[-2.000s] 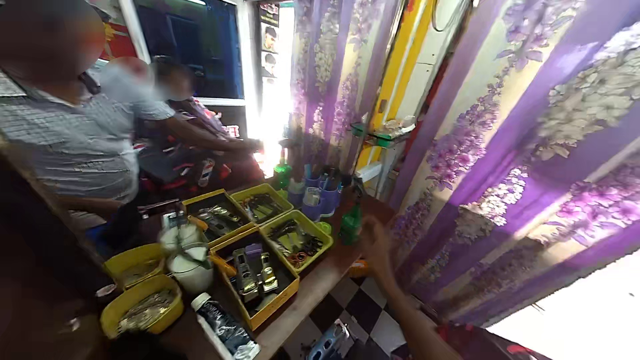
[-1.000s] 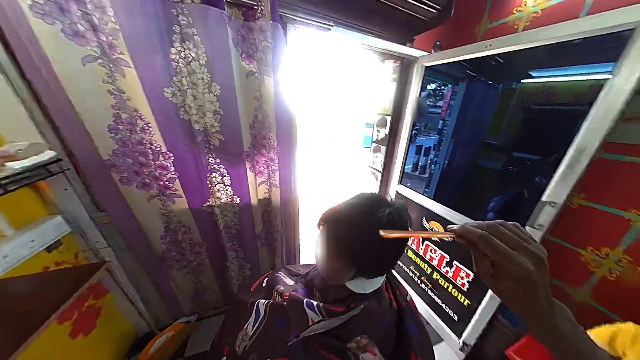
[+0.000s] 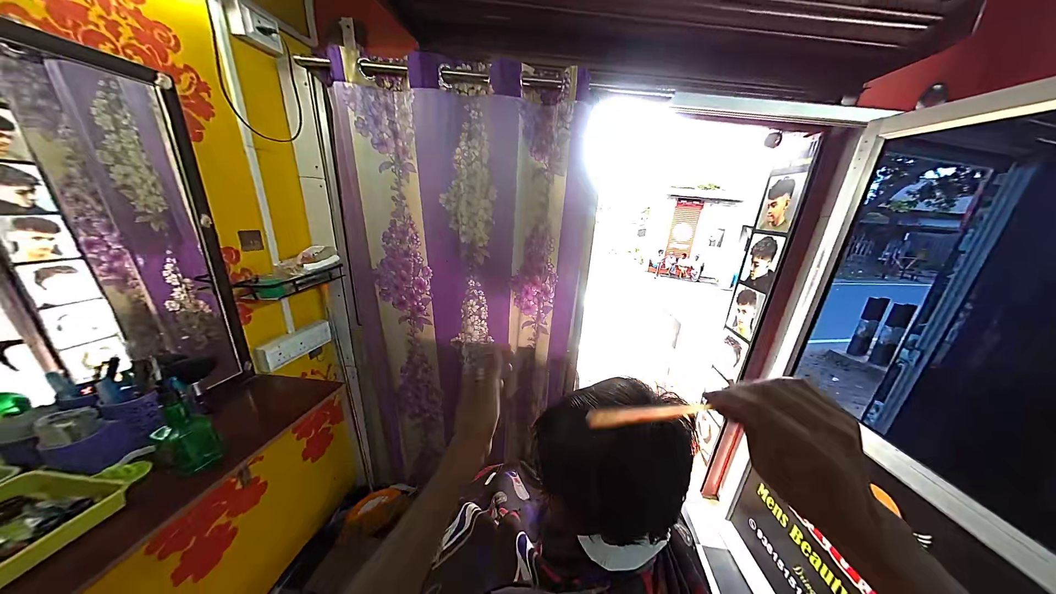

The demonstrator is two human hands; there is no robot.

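A seated person's dark-haired head (image 3: 615,462) is at the lower middle, seen from behind. A white neck strip (image 3: 623,553) lies round the neck, above a dark patterned cape (image 3: 487,536). My right hand (image 3: 792,421) holds an orange-brown comb (image 3: 648,414) by its end; the comb lies level across the upper back of the head as seen from here. My left hand (image 3: 487,375) is raised left of the head, in front of the curtain, and blurred; whether it holds anything does not show clearly.
A wooden counter (image 3: 280,396) at left bears a green bottle (image 3: 188,441), purple holders (image 3: 91,441) and a yellow tray (image 3: 66,516) of tools. A floral curtain (image 3: 478,247) hangs ahead, beside the bright doorway. A glass door panel (image 3: 949,313) stands at right.
The view has swung from the counter to the seated person. My right hand with the comb is now at the back of the head, and my left hand has come into view since a second ago.
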